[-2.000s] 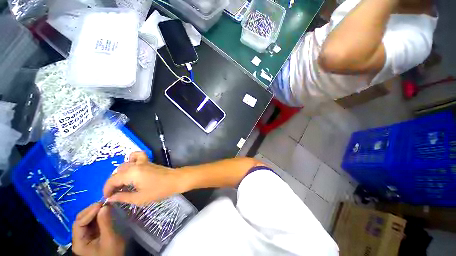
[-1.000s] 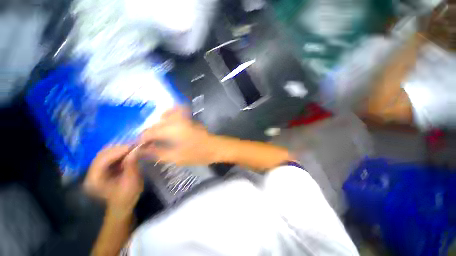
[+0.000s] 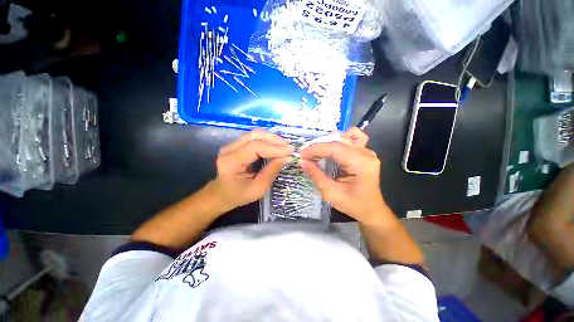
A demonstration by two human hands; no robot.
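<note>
My left hand (image 3: pixel 252 165) and my right hand (image 3: pixel 345 168) meet fingertip to fingertip over the clear plastic box (image 3: pixel 265 210), which is packed with thin silvery rods (image 3: pixel 292 192). A tiny pale piece shows between the fingertips; its exact shape is too small to tell. Behind the hands lies the blue tray (image 3: pixel 242 112), with loose metal rods (image 3: pixel 211 63) at its left and a heap of small white sleeves (image 3: pixel 324 94) at its right. A clear plastic bag of white parts (image 3: pixel 296 31) with a printed label (image 3: pixel 330 12) lies over the tray's back right.
A black pen (image 3: pixel 372 112) and a white-edged smartphone (image 3: pixel 431 127) lie right of the tray. A second dark phone (image 3: pixel 488 61) with a cable lies farther back. Stacked clear boxes (image 3: pixel 41 135) stand at the left. Another person's arm (image 3: pixel 554 220) shows at the right edge.
The view has swung round, so the tray and box now lie straight ahead. The hands remain together at the fingertips; the stacked boxes at the left have come into view.
</note>
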